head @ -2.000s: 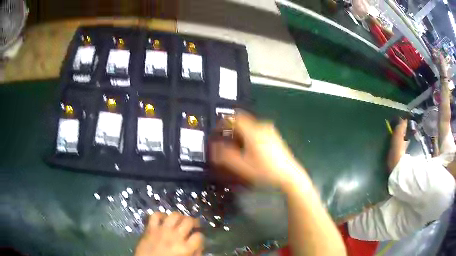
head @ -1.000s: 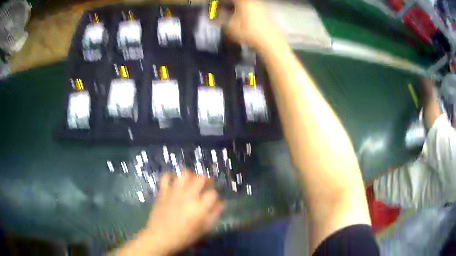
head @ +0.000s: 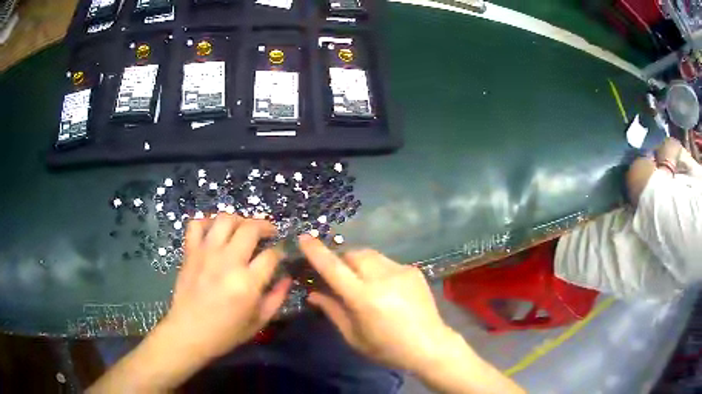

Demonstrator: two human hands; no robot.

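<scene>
Small loose black, clear and white parts (head: 254, 185) lie in a wide pile on the green mat. My left hand (head: 227, 273) is over the near left part of the pile, fingers curled and apart. My right hand (head: 369, 296) is beside it, index finger pointing at the near edge of the pile. Whether either hand holds a small part cannot be made out. Beyond the pile, the black tray (head: 231, 145) holds phone units (head: 275, 96) with white printed areas and gold-yellow round marks. The tray's far row is cut off by the top edge.
A person in pale sleeves (head: 631, 238) works at the right, with a hand on the bench. A red plastic stool (head: 500, 296) stands below the bench edge. Part of a brown board (head: 35, 31) shows at the upper left. A white scrap (head: 636, 132) lies at the right.
My right hand has come back from the tray's far right to the pile, beside my left hand. The view has tipped down, so the tray sits higher in the picture.
</scene>
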